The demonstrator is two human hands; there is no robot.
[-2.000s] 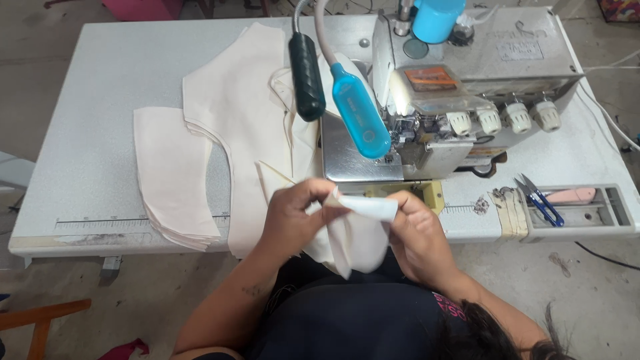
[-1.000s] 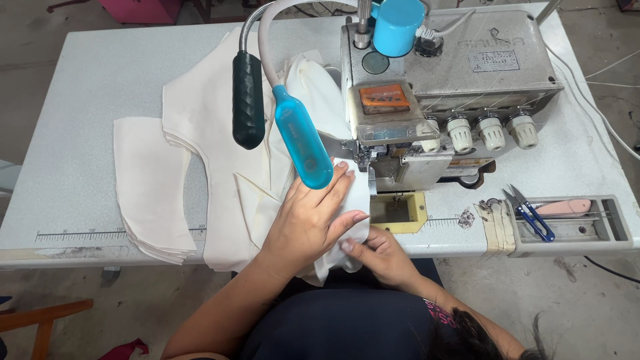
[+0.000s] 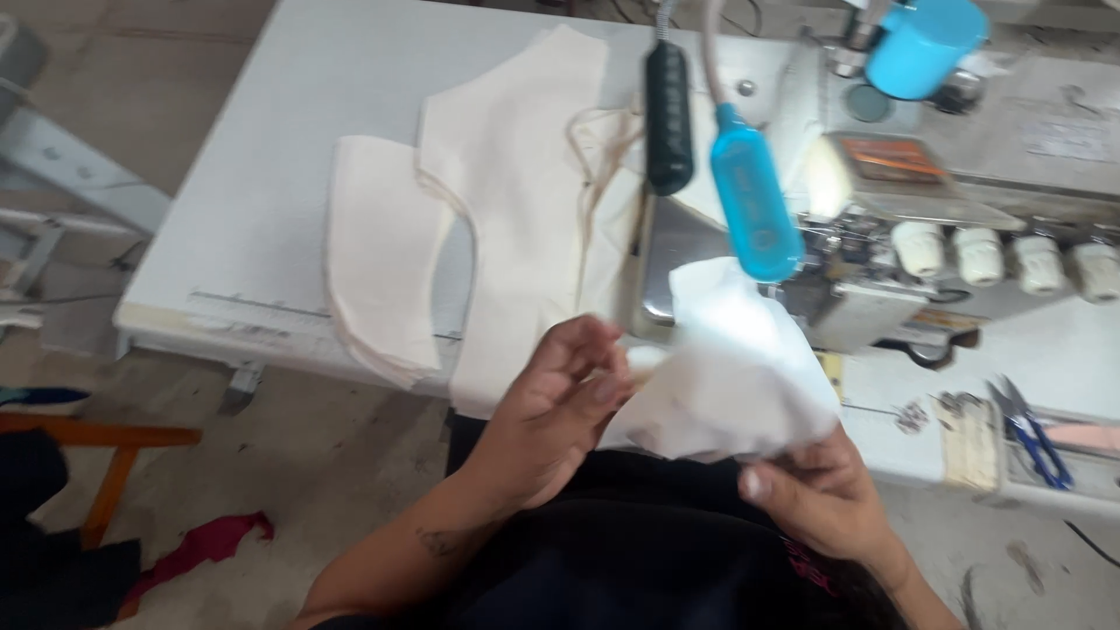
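My right hand [image 3: 814, 499] grips the lower right edge of a white fabric piece [image 3: 744, 376], which is raised in front of the overlock sewing machine [image 3: 945, 210] and lit by a lamp. At the fabric's left side is my left hand [image 3: 569, 411], fingers curled and partly spread; whether it touches the cloth I cannot tell. A large cream fabric piece [image 3: 516, 175] lies on the table to the left, beside a stack of smaller curved cream pieces [image 3: 385, 254]. More crumpled cream fabric [image 3: 608, 210] lies between the large piece and the machine's metal plate.
A blue lamp head [image 3: 757, 206] and a black lamp head [image 3: 668, 118] hang on flexible necks above the machine plate. Blue-handled thread snips [image 3: 1032, 433] rest in a tray at the right. A blue cup [image 3: 927, 48] stands on the machine. The table [image 3: 236, 219] has a printed ruler near its front edge.
The white fabric was under my hands at the machine a second ago; now it is off the plate and nearer my body. My left hand has come off its top. The view has shifted.
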